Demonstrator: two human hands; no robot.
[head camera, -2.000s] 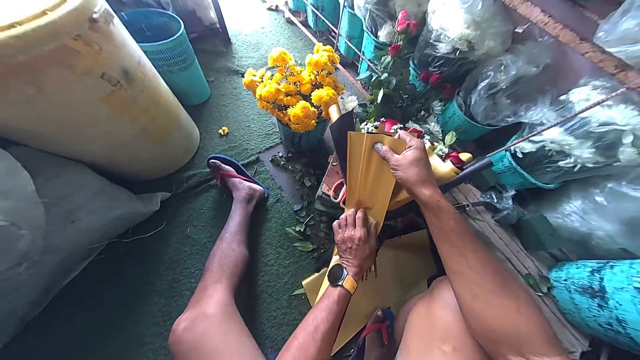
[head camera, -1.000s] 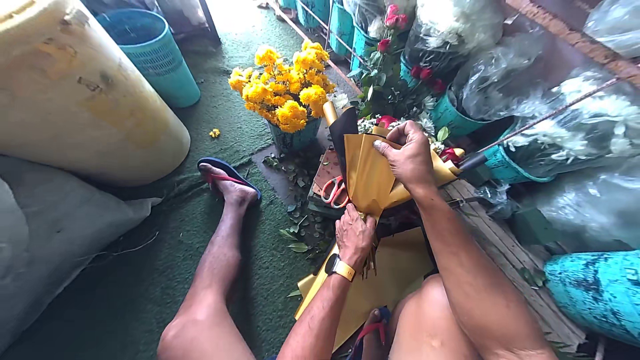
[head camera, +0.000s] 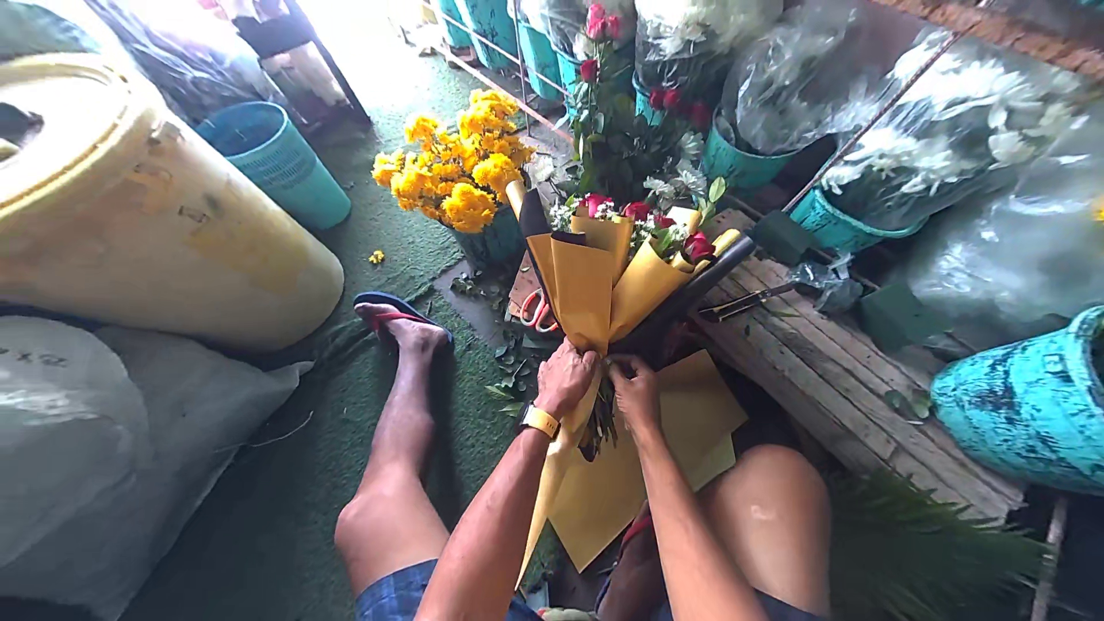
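A bouquet of red roses [head camera: 698, 247] and small white flowers stands in gold and black wrapping paper [head camera: 581, 289] between my knees. My left hand [head camera: 567, 378], with a yellow-strapped watch above it, is closed around the gathered neck of the paper. Close beside it, my right hand [head camera: 635, 392] pinches the same neck from the right with thumb and fingers. Bare stems [head camera: 603, 416] hang below the hands. Under them lies a flat sheet of gold paper [head camera: 690, 414]. Red-handled scissors [head camera: 536, 310] rest just left of the bouquet.
Yellow flowers [head camera: 466, 172] fill a bucket ahead. A wooden plank bench [head camera: 828, 379] runs along the right, near a blue bucket [head camera: 1026, 397] and plastic-wrapped white flowers [head camera: 949, 147]. Leftward are a large cream drum [head camera: 198, 224], a teal basket [head camera: 289, 168] and a grey sack [head camera: 164, 414].
My right hand has moved from the upper edge of the gold paper down to the bouquet's neck, beside my left hand. The roses now show more fully.
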